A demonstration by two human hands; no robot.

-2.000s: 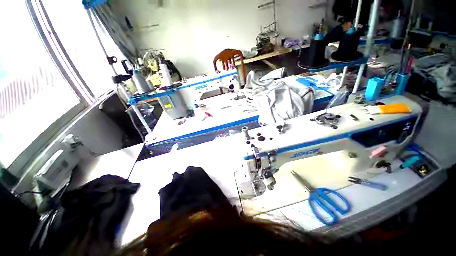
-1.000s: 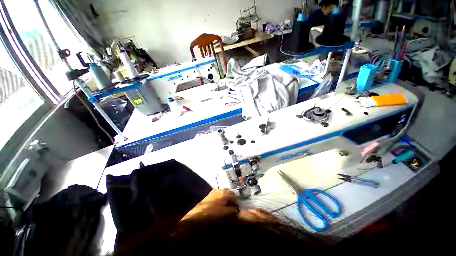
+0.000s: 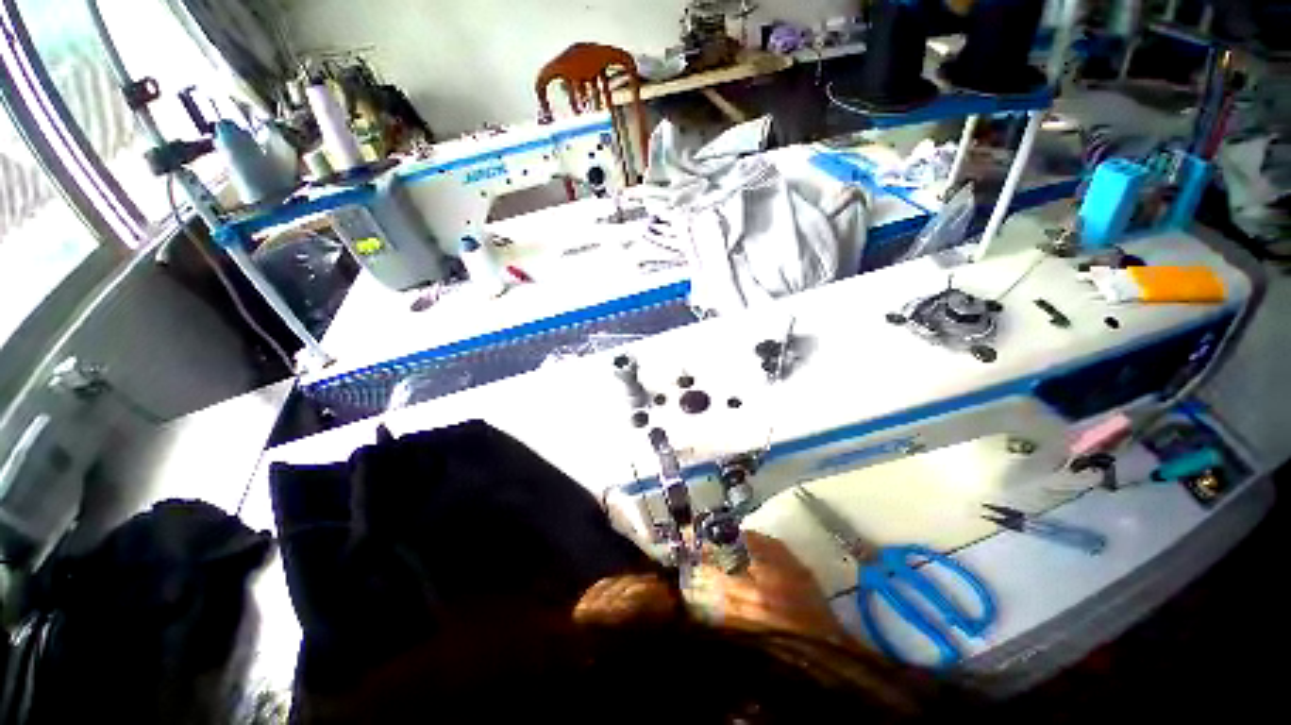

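The black fabric piece (image 3: 439,545) lies on the white machine bed, left of the needle area. My left hand (image 3: 627,601) is small and partly hidden at the fabric's right edge; its fingers cannot be made out. My right hand (image 3: 772,581) is at the presser foot and needle area (image 3: 697,531), its fingers behind and beside the metal parts; whether it holds anything is hidden. Dark hair in front covers the lower middle of the view. The sewing machine head (image 3: 906,383) runs to the right.
Blue-handled shears (image 3: 923,602) lie right of my right hand, with small snips (image 3: 1045,528) beyond. A second black pile (image 3: 149,609) is at the far left. An orange item (image 3: 1178,283) lies on the machine head. A grey-white garment (image 3: 772,227) lies on the machine behind.
The hands, close together at the needle area a second ago, are now apart, the right one farther right against the needle parts. The view has shifted slightly.
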